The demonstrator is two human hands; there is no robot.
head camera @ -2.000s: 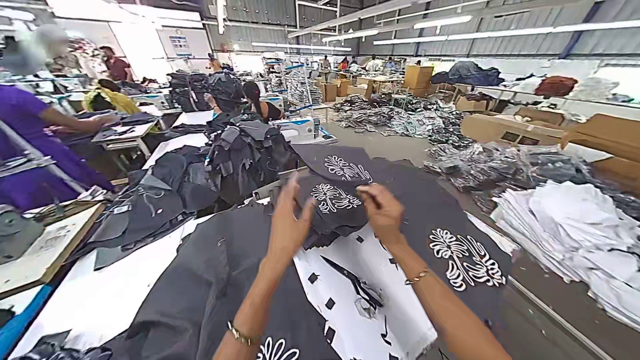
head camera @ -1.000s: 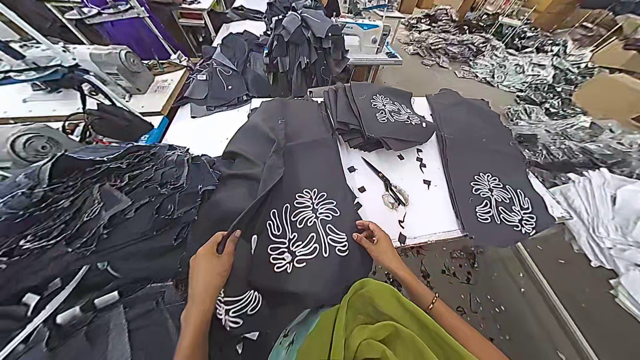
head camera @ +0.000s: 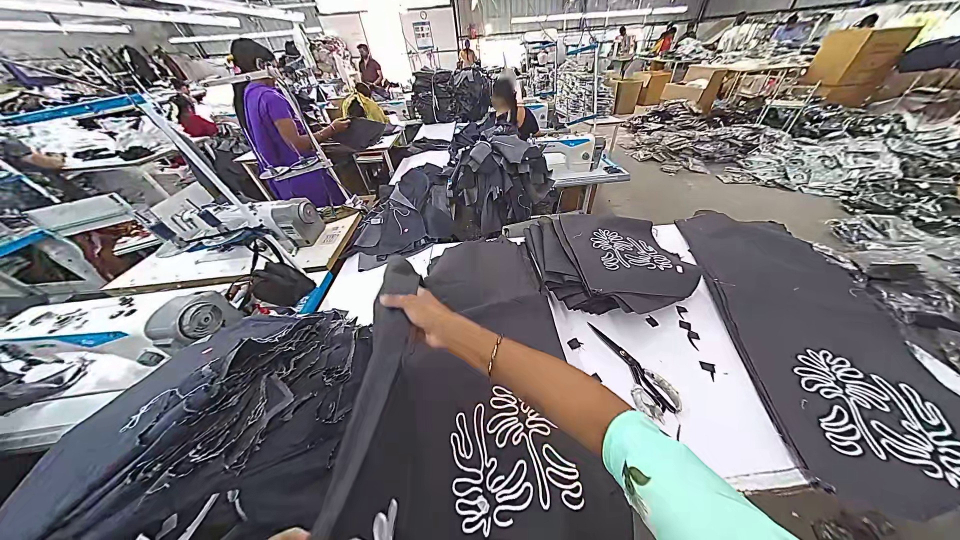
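My right hand (head camera: 421,307) reaches across to the left and grips the far end of a folded edge of a dark grey fabric panel (head camera: 480,337). The panel bears a white looped floral design and lies before me. Of my left hand (head camera: 289,534), only a sliver shows at the bottom edge, by the near end of that fold; its grip is hidden. To the right, black-handled scissors (head camera: 645,379) rest on the white table (head camera: 720,427) among small dark scraps. Beyond them sits a stack of smaller embroidered pieces (head camera: 622,262).
Another embroidered panel (head camera: 825,360) lies at the right. A heap of dark cut fabric (head camera: 247,405) fills the near left, beside sewing machines (head camera: 195,319). A person in purple (head camera: 277,135) stands further back left, and a seated person (head camera: 514,109) is behind a fabric pile (head camera: 499,169).
My right hand has moved from the panel's right side to the far end of its left edge, which is now folded up. The view has tilted up since one second ago.
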